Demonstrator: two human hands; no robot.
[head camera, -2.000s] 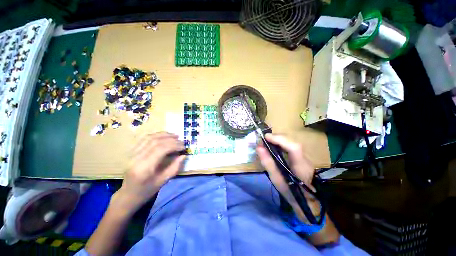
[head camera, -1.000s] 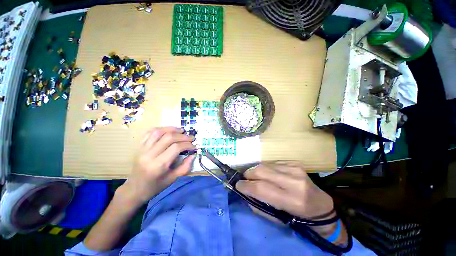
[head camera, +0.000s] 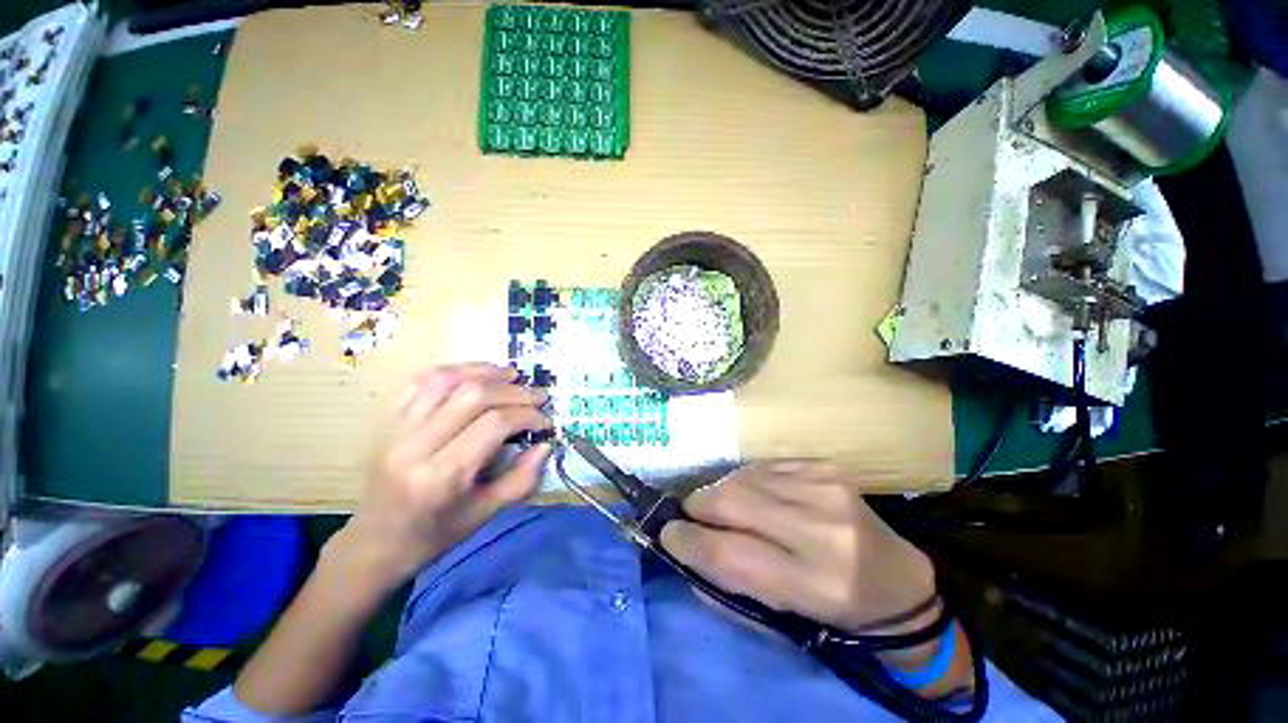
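My right hand grips the soldering iron, with its thin feed tube beside it. The iron's tip is at the lower left of the panel of small circuit boards. The panel lies on a white sheet and has dark parts along its left side. My left hand is at the panel's lower left edge, fingertips together beside the iron tip. A small dark part shows at these fingertips; whether they grip it or press on it is hard to tell.
A brown bowl of silver bits stands against the panel's right. Loose components lie at left. A bare green panel lies farther up the cardboard. The solder feeder stands right, a fan grille behind, a white tray far left.
The iron has moved from the bowl, left and down, to the panel's lower left. Both hands have held nearly the same place over the last second. The view has shifted slightly.
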